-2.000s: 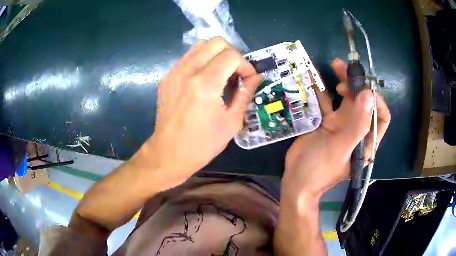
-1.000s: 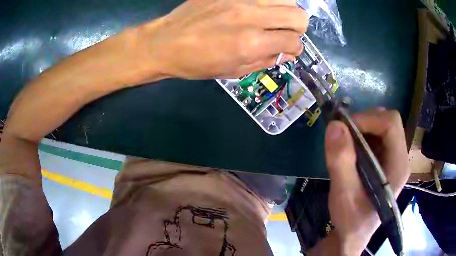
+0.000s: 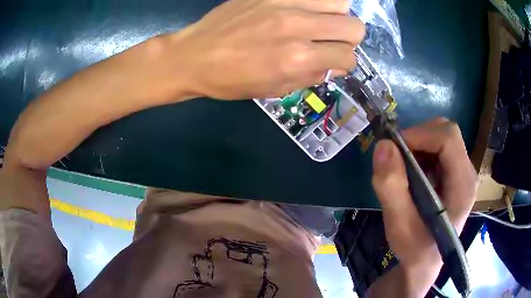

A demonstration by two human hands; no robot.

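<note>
The white socket housing [image 3: 319,152] lies open on the dark green bench mat, turned like a diamond. Inside it are a green circuit board [image 3: 285,106] with a yellow block [image 3: 315,101], red and green wires and brass contacts. My left hand [image 3: 279,49] covers the housing's upper left part; its fingertips pinch at a white wire end, largely hidden. My right hand [image 3: 428,186] holds the dark soldering iron [image 3: 428,195] like a pen, its metal tip over the housing's right part. The exact contact point is unclear. A brass contact strip [image 3: 366,142] sticks out beside the housing.
A clear plastic bag [image 3: 381,26] lies at the top behind the housing. A wooden-edged holder [image 3: 492,105] stands at the right. A dark box [image 3: 364,244] is below the bench edge at the lower right. Small wire scraps lie at the left front edge.
The housing was turned from its earlier position, and the iron has swung from beside it to over it. My left hand has moved up across the housing. Over the last second little has moved.
</note>
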